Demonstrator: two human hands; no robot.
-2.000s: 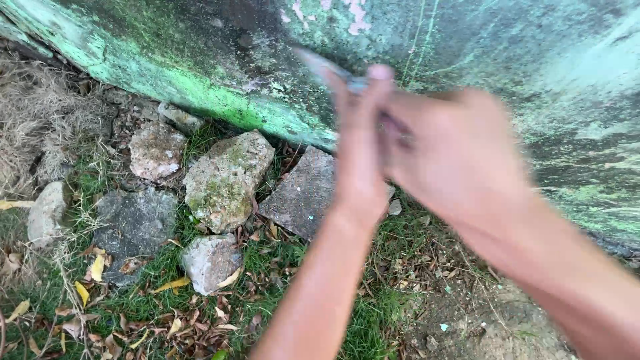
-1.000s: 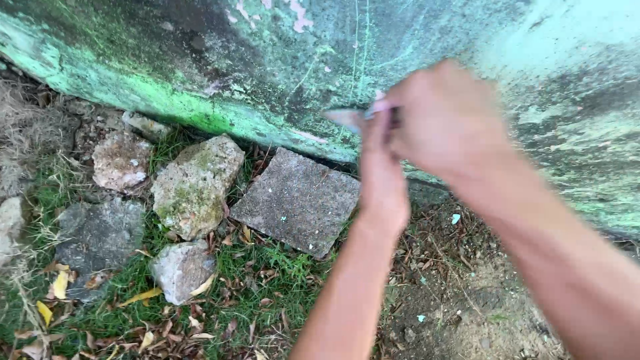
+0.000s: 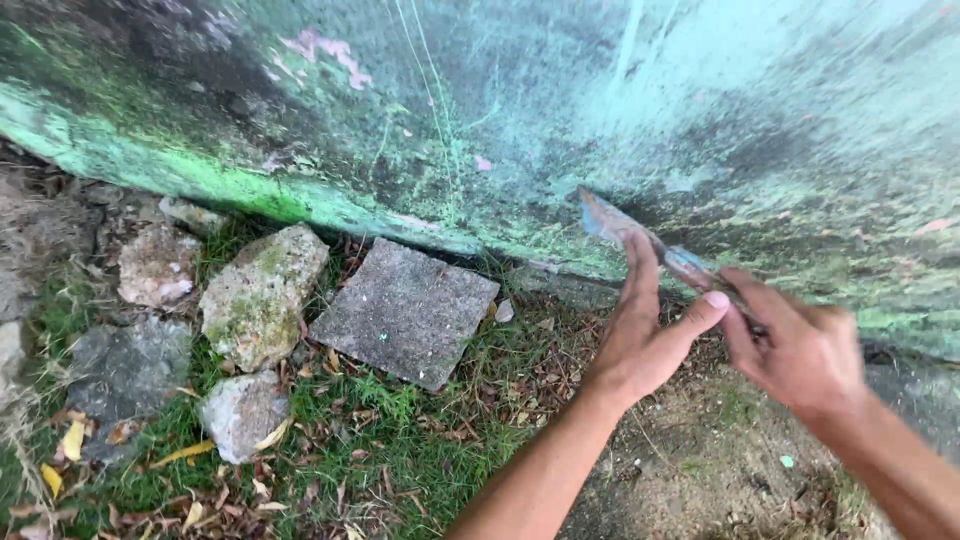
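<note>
A worn metal blade tool, likely a scraper or knife (image 3: 611, 219), lies slantwise against the green-painted wall (image 3: 540, 135), its tip pointing up and left. My right hand (image 3: 799, 345) is closed round its handle end, at the right. My left hand (image 3: 649, 322) rests along the tool's middle, fingers stretched toward the blade and thumb on the handle part near my right fingers. Part of the handle is hidden by the right hand. Around the tip the wall's paint is stained dark and scratched, with small pink patches to the left.
At the wall's foot lie a flat square stone slab (image 3: 409, 311), a mossy rock (image 3: 264, 296), a pale rock (image 3: 245, 415), a pinkish rock (image 3: 157, 264) and a dark flat stone (image 3: 131, 371). Grass, dry leaves and bare soil (image 3: 675, 465) surround them.
Both hands and the tool have moved right along the wall, away from above the square slab. The left hand's fingers now lie spread along the tool.
</note>
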